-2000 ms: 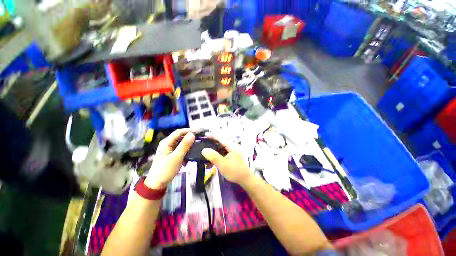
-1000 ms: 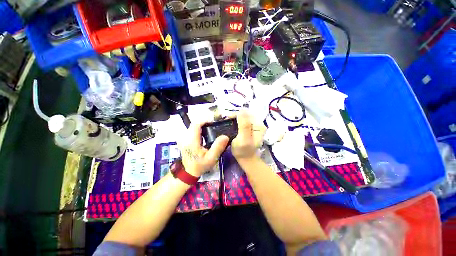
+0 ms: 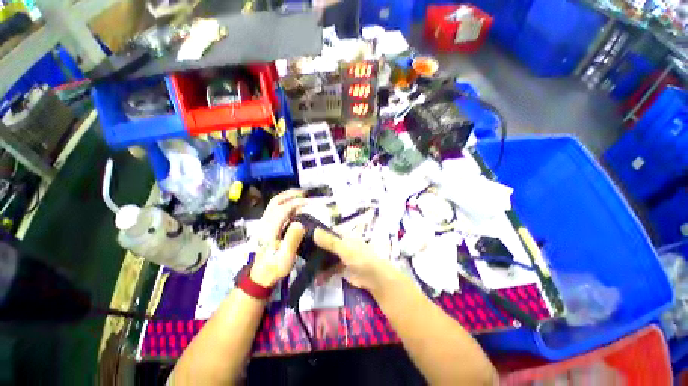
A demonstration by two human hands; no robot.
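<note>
A small black corded electronic unit (image 3: 315,240) is held between both hands above the front of the bench. My left hand (image 3: 277,240), with a red wristband, grips its left side. My right hand (image 3: 356,256) holds its right side with the thumb on top. A dark strap-like part and a thin black cable (image 3: 305,324) hang from the unit toward the front edge. The view is somewhat blurred, and the fingers hide much of the unit.
A translucent bottle (image 3: 162,237) lies tilted at left. Blue and red parts bins (image 3: 226,117), a white socket block (image 3: 317,154) and red-digit meters (image 3: 360,90) are behind. Wires and white paper (image 3: 483,194) lie at right, beside a large blue bin (image 3: 581,226) and red bin (image 3: 641,362).
The unit has turned in my hands, and its strap-like part and cable now show below. The view has shifted, so the bench appears lower. Both hands still hold the unit.
</note>
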